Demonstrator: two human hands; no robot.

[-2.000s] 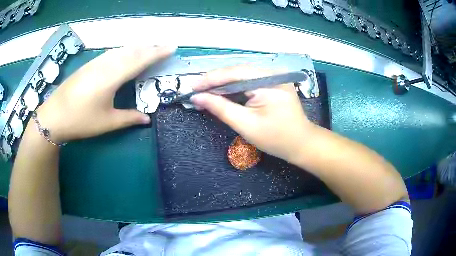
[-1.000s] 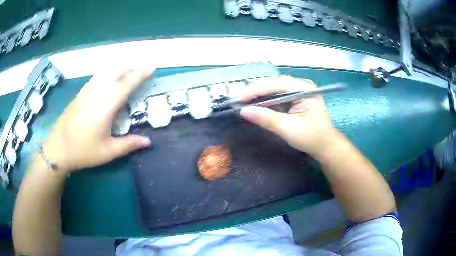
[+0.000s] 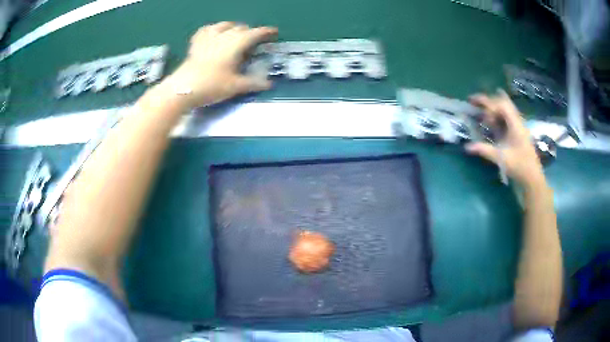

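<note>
My left hand [image 3: 224, 67] reaches over the rail, with thumb and fingers around the left end of a silver carrier strip [image 3: 324, 60] at the far green surface. My right hand [image 3: 505, 137] has thumb and fingers around the right end of another carrier strip [image 3: 435, 117] at the rail. Both strips lie roughly level, rounded tabs towards me. The black tray [image 3: 374, 194] lies nearer me, with a round copper-coloured heap [image 3: 311, 252] on it. The frame is blurred. A thin thing shows below my right palm; I cannot tell if it is the tweezers.
Another strip [image 3: 114, 70] lies on the far surface at left, and one [image 3: 28, 207] on the near worktop at far left. Part of a strip [image 3: 535, 85] shows at the far right. The white rail [image 3: 301, 119] crosses between the surfaces. A metal fitting [image 3: 545, 143] is beside my right hand.
Both hands have left the tray's far edge. My left hand moved up and right over the rail, my right hand further right. The strip has gone from the tray's edge, and the tray shows uncovered.
</note>
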